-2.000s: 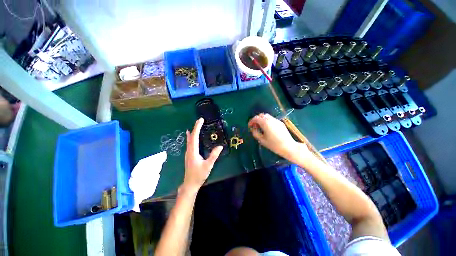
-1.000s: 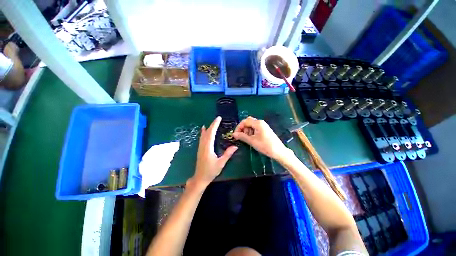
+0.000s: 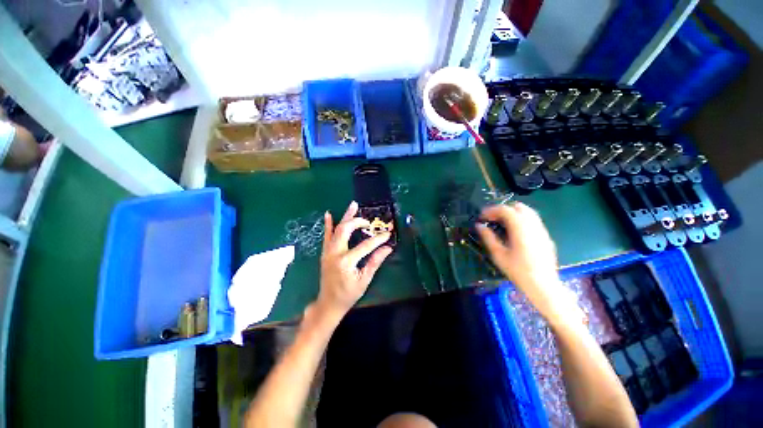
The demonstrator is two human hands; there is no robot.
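Observation:
A black lock panel (image 3: 373, 189) lies on the green bench in front of me, its long axis pointing away. A brass ring part (image 3: 379, 227) sits on its near end. My left hand (image 3: 346, 257) holds the panel there, fingers on and beside the brass part. My right hand (image 3: 517, 238) is to the right, low over the bench, fingers bent near dark tools; whether it grips anything is hidden. Dark green-handled pliers (image 3: 428, 255) lie between the hands.
Thin silver rings (image 3: 306, 233) and white paper (image 3: 259, 288) lie left, beside a blue tray (image 3: 159, 205). Behind stand a divided box (image 3: 259, 159), small blue bins (image 3: 335, 147) and a grease pot (image 3: 435, 89). Black panels with brass shafts (image 3: 562, 159) stand right; a blue crate (image 3: 703, 322) is near right.
My right hand has moved from the panel to the right, over the tools. The brass part now sits on the panel under my left fingers. The camera view has shifted slightly.

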